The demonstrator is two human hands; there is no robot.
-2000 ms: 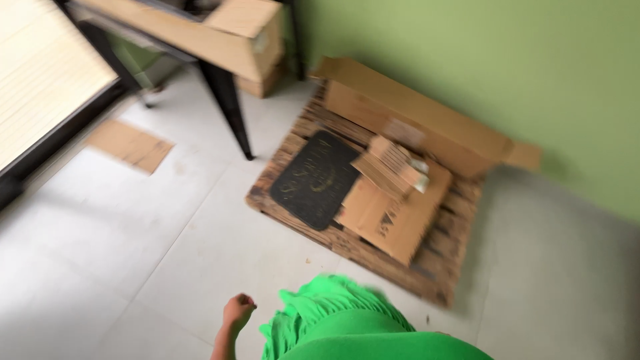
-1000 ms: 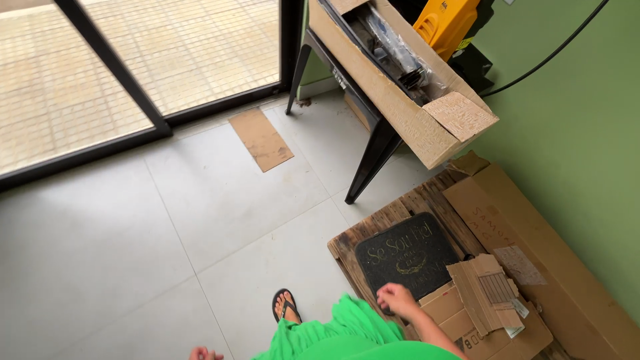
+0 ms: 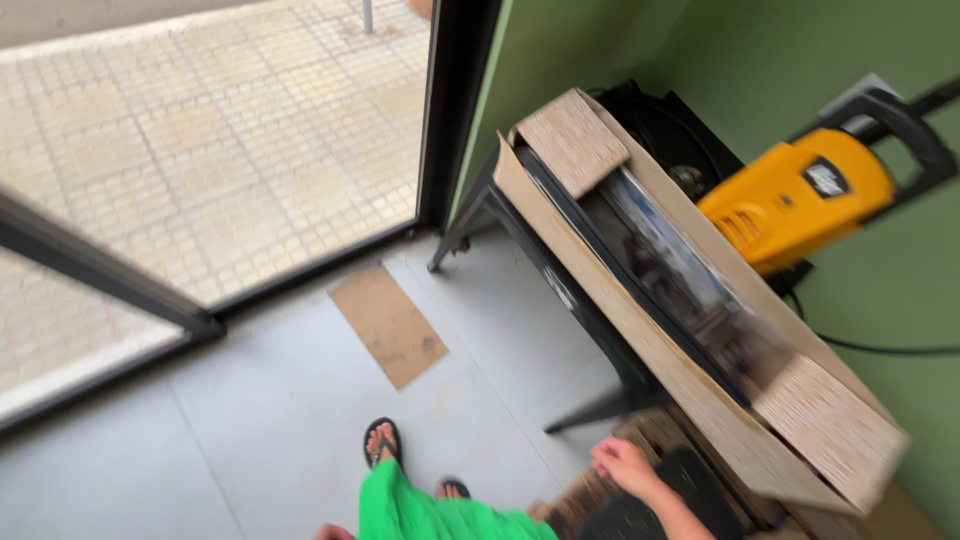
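My right hand (image 3: 621,463) is at the lower right, its fingers loosely curled with nothing seen in them, above the edge of a wooden pallet (image 3: 574,501). A dark board (image 3: 626,519) lies on the pallet, partly behind my forearm. My left hand (image 3: 334,532) barely shows at the bottom edge, left of the green garment; its fingers are cut off by the frame. Right of my right hand, a long open cardboard box (image 3: 697,382) rests on a black metal-legged stand (image 3: 525,229). Inside it are dark parts and clear plastic wrapping, blurred.
Behind the box stands a yellow pressure washer (image 3: 810,195) with a black hose (image 3: 885,349). A flat cardboard piece (image 3: 388,326) lies on the tiled floor near the black-framed glass door (image 3: 322,266). My sandalled foot (image 3: 382,442) is left of the stand.
The view has swung left and closer to the stand. The long box and the pressure washer now show much more fully, while the cardboard on the pallet has mostly left the view.
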